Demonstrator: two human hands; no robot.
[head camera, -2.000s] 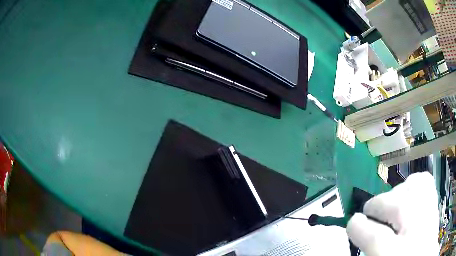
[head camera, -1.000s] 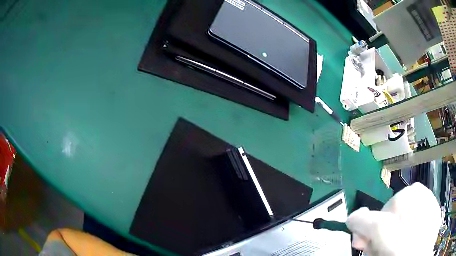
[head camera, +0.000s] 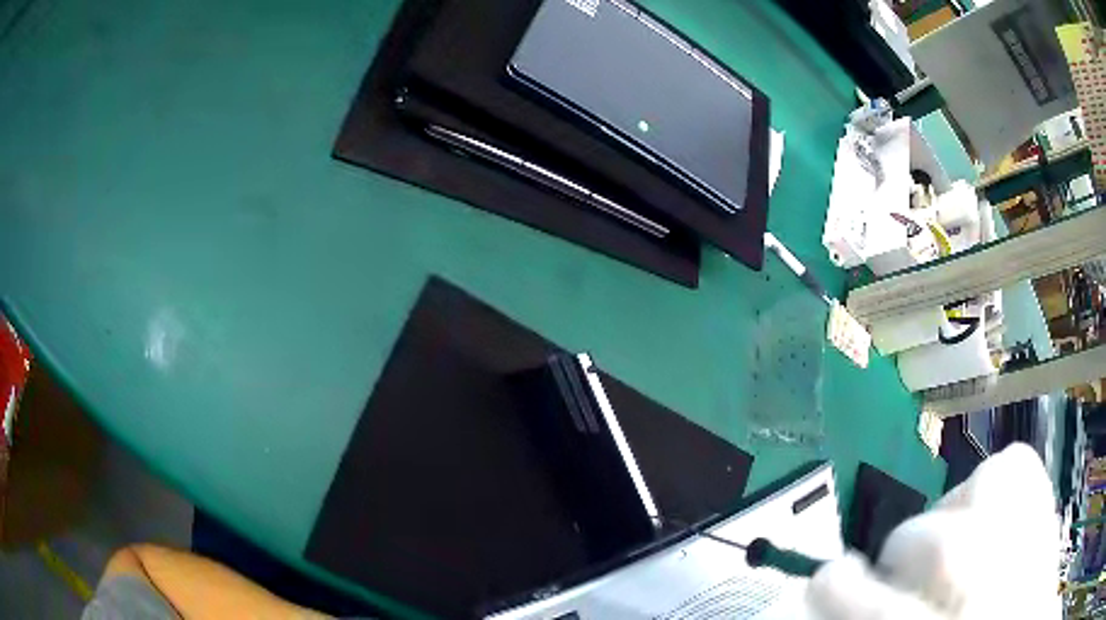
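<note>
My right hand (head camera: 958, 545), in a white glove and blurred, is shut on a dark-handled screwdriver (head camera: 782, 557). The screwdriver's thin shaft points left, its tip near the hinge-side edge of a mini laptop. The laptop's silver-grey bottom cover (head camera: 728, 569) faces up and is cut off by the lower edge. A dark part with a bright silver edge (head camera: 619, 442) stands out from that edge over a black foam pad (head camera: 425, 424). Only a forearm shows at the lower left; my left hand is out of the picture.
A closed dark laptop (head camera: 643, 103) and a second thin dark one (head camera: 546, 182) lie on stacked pads behind. A marker pen (head camera: 794, 264) and clear film (head camera: 786, 375) lie right of them. White bins (head camera: 873, 200) and grey posts (head camera: 982, 260) stand at the right.
The screwdriver's handle end and my right hand have moved slightly down and left, so the shaft slopes more steeply. The laptop and pads have hardly moved.
</note>
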